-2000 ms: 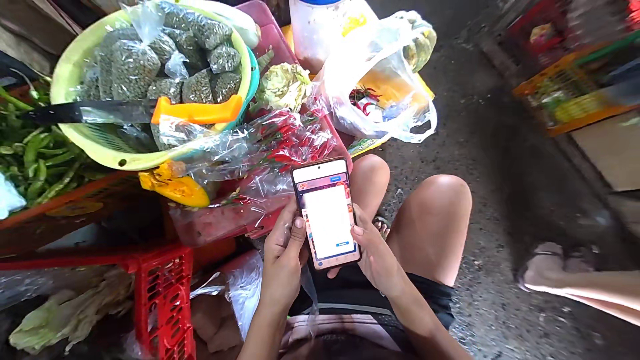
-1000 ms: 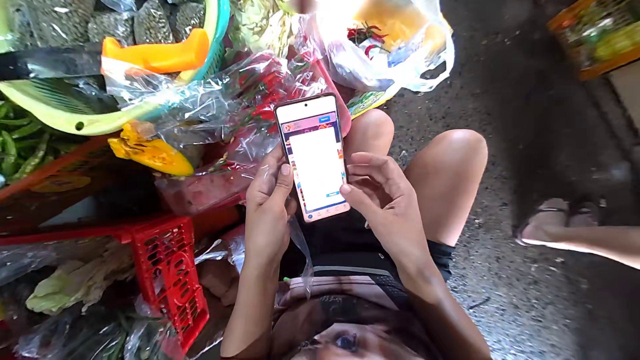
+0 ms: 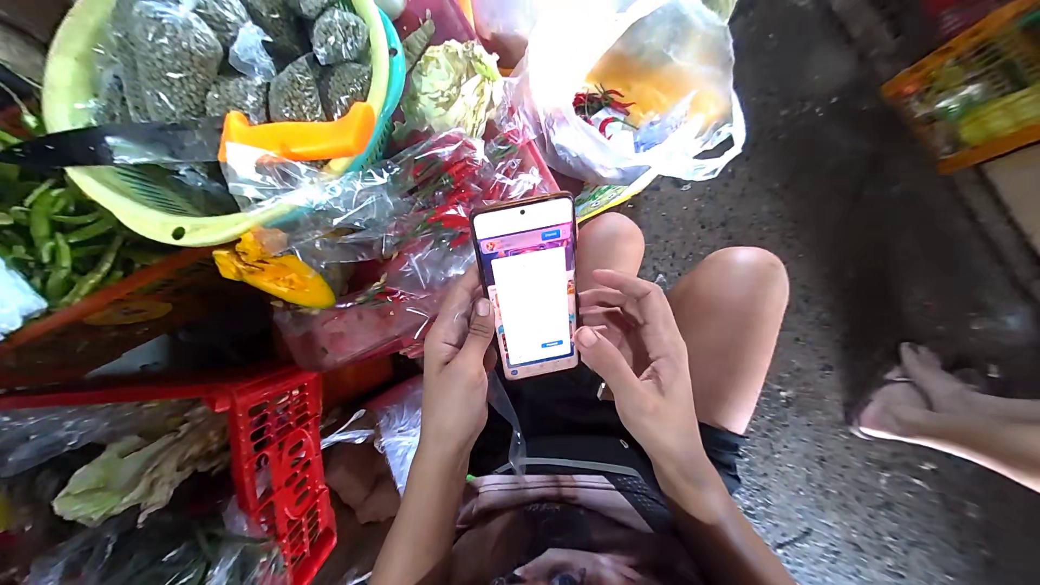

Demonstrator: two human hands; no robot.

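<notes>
A smartphone (image 3: 528, 284) with a lit screen stands upright in view above my lap, showing a white panel with a small blue button. My left hand (image 3: 461, 349) grips it along its left side, thumb at the edge. My right hand (image 3: 638, 349) is beside the lower right edge, fingers spread and partly curled, thumb tip at or very near the phone; whether it touches is unclear. Just beyond the phone lie red chili peppers in clear plastic bags (image 3: 447, 191). To their right a white plastic bag (image 3: 561, 138) holds more chilies.
A yellow-green basket (image 3: 61, 89) holds bagged small seeds or beans, with an orange-handled knife (image 3: 296, 136) across it. Nearby are a cut squash piece (image 3: 272, 268), a cabbage (image 3: 451, 85), green pods (image 3: 61, 252) and a red plastic crate (image 3: 280, 455). Another person's feet (image 3: 910, 390) are at right.
My right hand has come off the phone's right side, where it gripped two seconds ago, and its fingers have spread. The left hand still holds the phone.
</notes>
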